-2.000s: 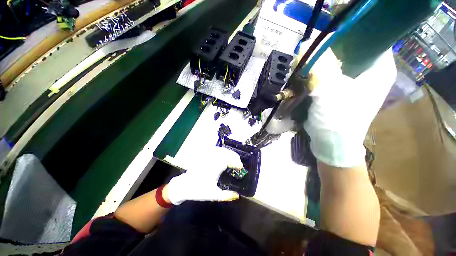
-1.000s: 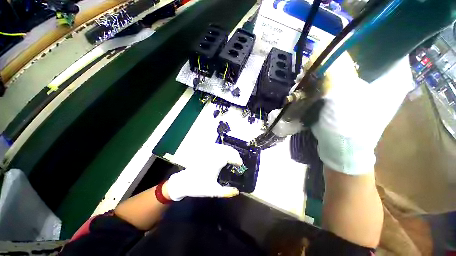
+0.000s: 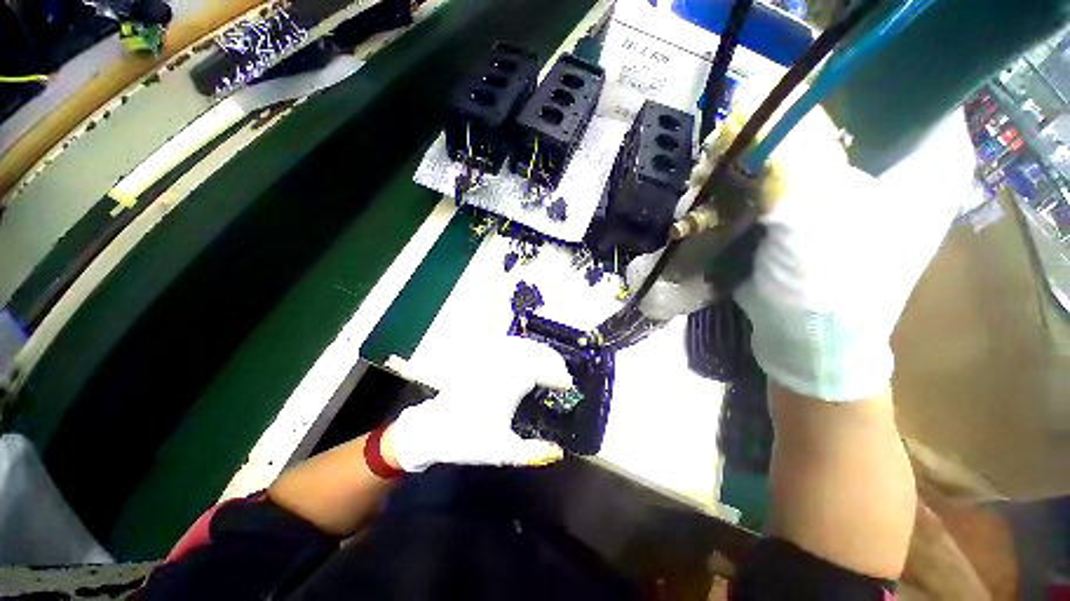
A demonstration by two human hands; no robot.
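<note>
A black housing shell [image 3: 593, 411] lies on the white sheet in front of me, with a small green circuit board [image 3: 566, 400] inside. My left hand [image 3: 481, 405], in a white glove with a red band at the wrist, grips the shell's left side. My right hand [image 3: 821, 270], also in a white glove, is closed around a power screwdriver [image 3: 733, 241] above and right of the shell. The screwdriver's tip end is near the shell's far edge; exact contact is blurred. A small black wired part [image 3: 526, 298] lies beyond the shell.
Black socket units [image 3: 561, 106] stand on a foam sheet [image 3: 452, 176] beyond, another [image 3: 645, 170] to their right. A green conveyor [image 3: 235, 305] runs at left. Stacked black shells [image 3: 718, 340] lie right of the white sheet. A carton [image 3: 986, 352] is at right, a white-and-blue machine [image 3: 645, 65] beyond.
My right hand and the screwdriver have shifted slightly to the right. My left hand stays on the shell. The pale sheet on the conveyor at lower left has moved further toward the picture's edge.
</note>
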